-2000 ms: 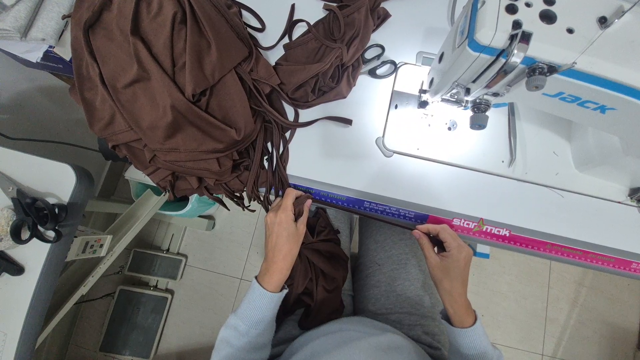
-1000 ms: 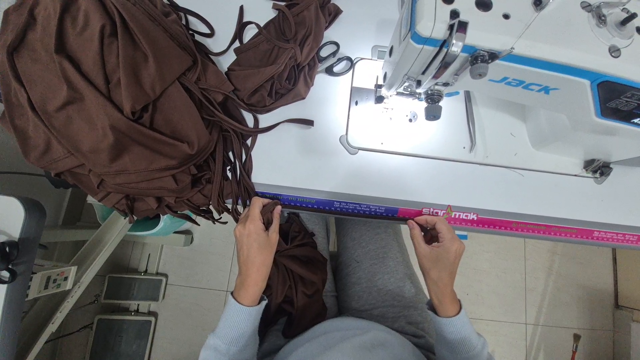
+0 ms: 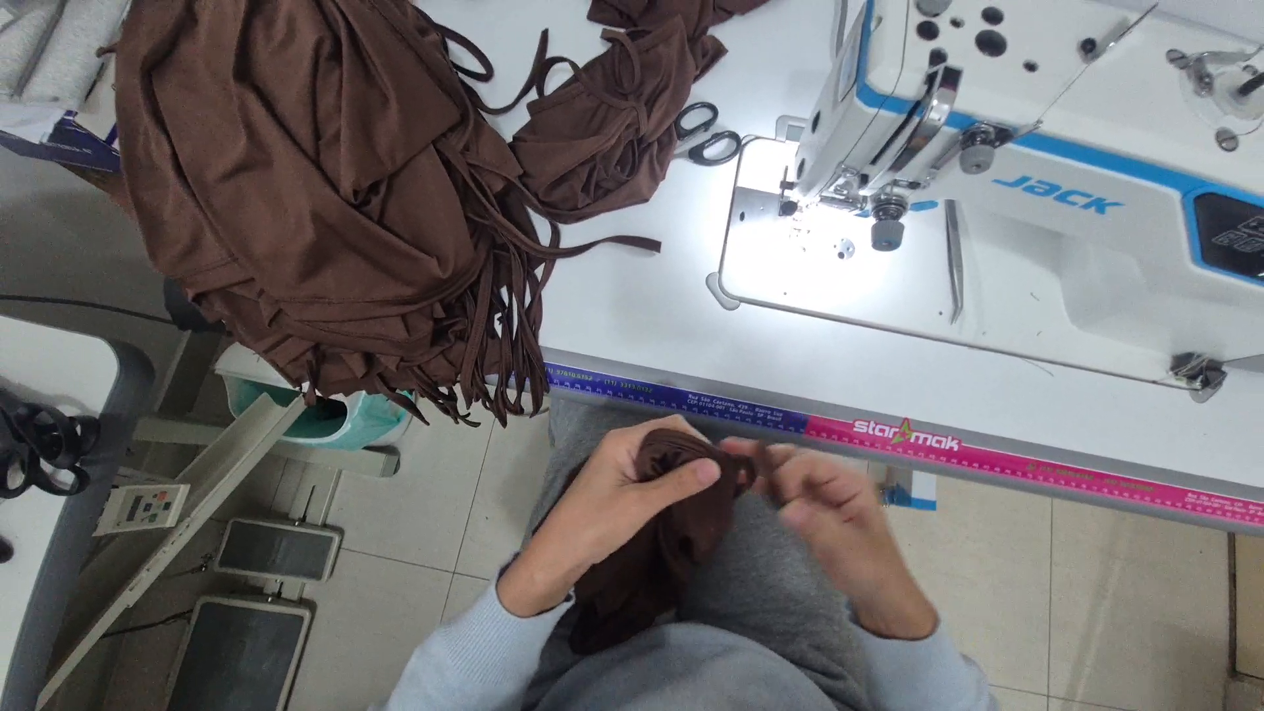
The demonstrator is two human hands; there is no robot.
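Note:
My left hand [image 3: 617, 504] grips a gathered brown fabric garment [image 3: 681, 533] in front of the table edge, its lower part hanging over my lap. Close beside it, my right hand [image 3: 834, 509] pinches a narrow brown strap of the same cloth, slightly blurred. Above them, a ruler tape [image 3: 731, 410] with blue and pink parts runs along the table's front edge. A big pile of brown garments [image 3: 326, 197] with dangling straps lies at the left of the table, and a smaller brown bundle [image 3: 617, 128] lies beside it.
A Jack sewing machine [image 3: 1047, 168] stands at the right, its lamp lighting the needle plate. Black-handled scissors [image 3: 713, 148] lie by the smaller bundle, and tweezers [image 3: 954, 262] on the machine bed. A teal-lined bin [image 3: 365, 420] and pedals [image 3: 276, 550] are below left; more black-handled scissors [image 3: 44, 444] lie far left.
Earlier, my hands were apart with a strap stretched between them along the ruler tape. Now they are close together over my lap, with the garment bunched up in my left hand.

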